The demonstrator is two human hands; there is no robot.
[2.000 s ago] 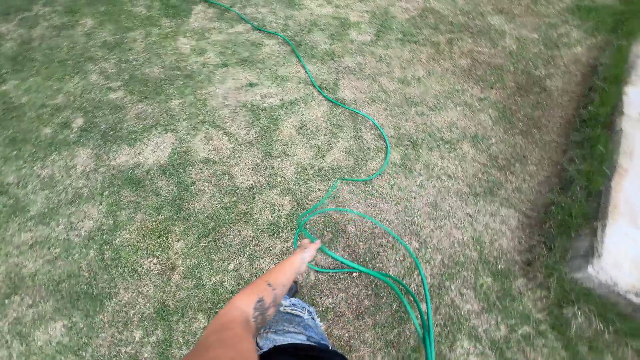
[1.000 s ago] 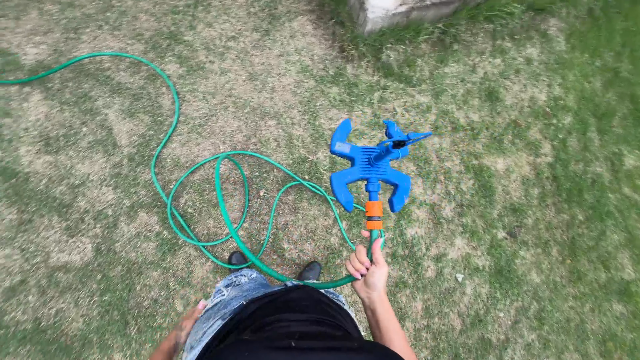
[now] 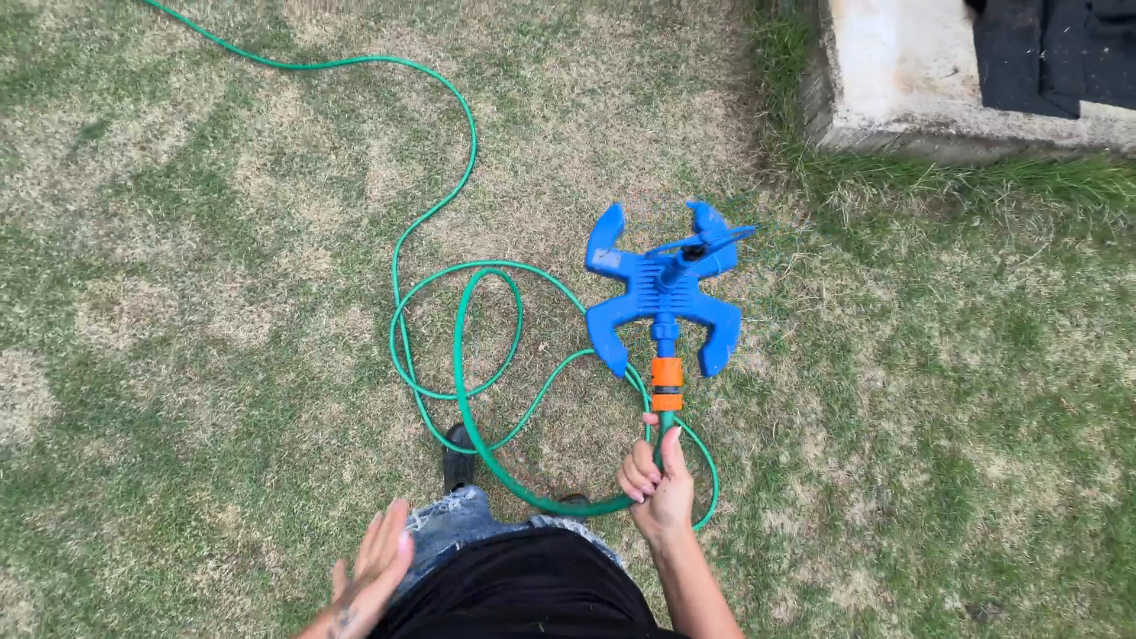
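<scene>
My right hand (image 3: 657,484) grips a green garden hose (image 3: 461,355) just below its orange hose connector (image 3: 666,384). The connector joins the hose to a blue plastic lawn sprinkler (image 3: 670,284) with four curved feet, held up in front of me above the grass. From my right hand the hose bends left past my legs and lies in loose loops on the lawn, then runs away to the upper left. Down at the left, my left hand (image 3: 377,555) is beside my jeans, fingers apart, holding nothing.
A concrete slab (image 3: 923,133) with dark sheeting (image 3: 1056,58) on it stands at the upper right, edged by taller grass. Patchy, partly dry lawn (image 3: 222,355) surrounds me. My dark shoe (image 3: 459,457) is close to the hose loops.
The sprinkler has come into view since the earliest frame and stays in my right hand. My left hand, lower and partly hidden one second ago, has come up beside my jeans. The view has shifted.
</scene>
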